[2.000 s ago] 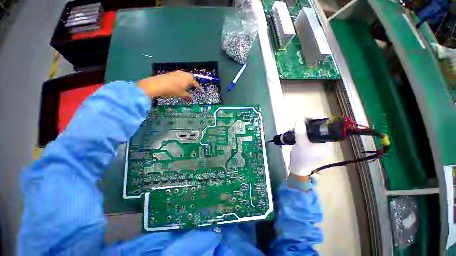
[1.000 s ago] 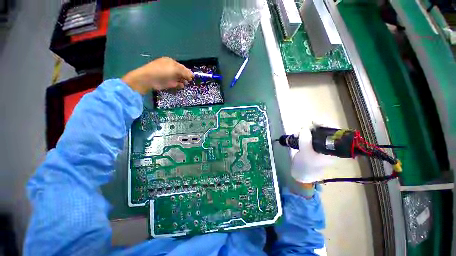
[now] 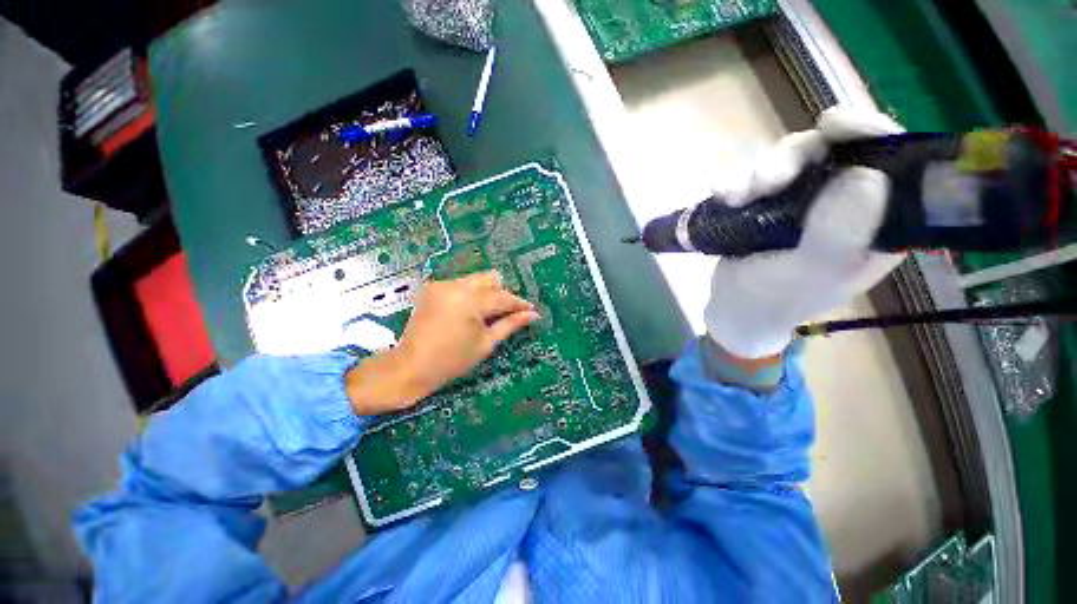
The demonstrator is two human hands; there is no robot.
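The green circuit board (image 3: 484, 431) lies with its solder-dotted side up, white outlines along its edges. My left hand (image 3: 455, 336), bare, is over the middle of the board with thumb and fingertips pinched at its surface; whether a screw is between them is too small to tell. My right hand (image 3: 803, 242), in a white glove, grips the black electric screwdriver (image 3: 909, 195) right of the board. Its bit points left, off the board's right edge. The black screw tray (image 3: 278, 159) behind the board holds silvery screws (image 3: 378, 189) and a blue marker pen (image 3: 387, 127).
A second pen (image 3: 482, 92) and a clear bag of screws (image 3: 455, 18) lie behind on the green bench. Right of it runs the metal-railed conveyor (image 3: 697, 106) with a green board (image 3: 673, 21). Black bins with red lining (image 3: 177, 313) stand at left. Another bag (image 3: 1022, 354) is at right.
My left hand has moved from the screw tray and marker onto the board. My right hand has raised the screwdriver, which appears nearer and larger. The view has shifted and tilted.
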